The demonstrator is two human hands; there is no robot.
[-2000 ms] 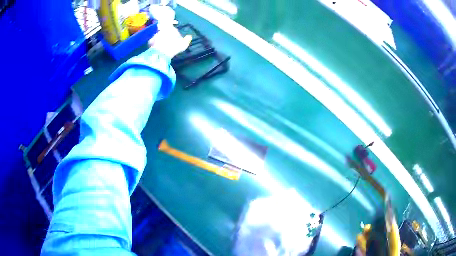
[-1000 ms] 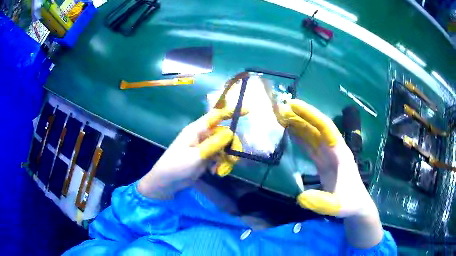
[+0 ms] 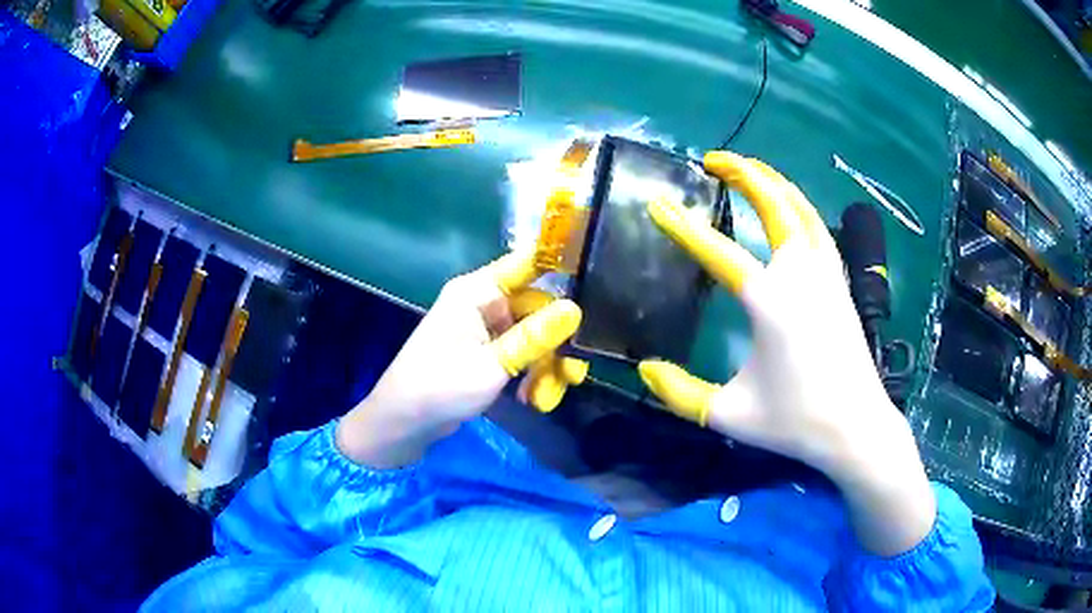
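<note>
An LCD panel with a dark glossy face sits within a thin black frame, held above the bench. An orange flex cable stands out from its left edge. My left hand, with yellow finger cots, grips the left edge near the lower corner. My right hand spans the right side: one finger lies on the panel face, another at the top right corner, the thumb at the bottom edge. The back of the panel is hidden.
A panel with an orange flex cable lies on the bench. A panel tray is at lower left, a blister tray at right. Tweezers, a black-handled tool, a red clip and a blue bin also show.
A second ago the hands held an open black frame. Now a dark panel with an orange flex cable fills it, and my right fingers have moved onto its face and edges.
</note>
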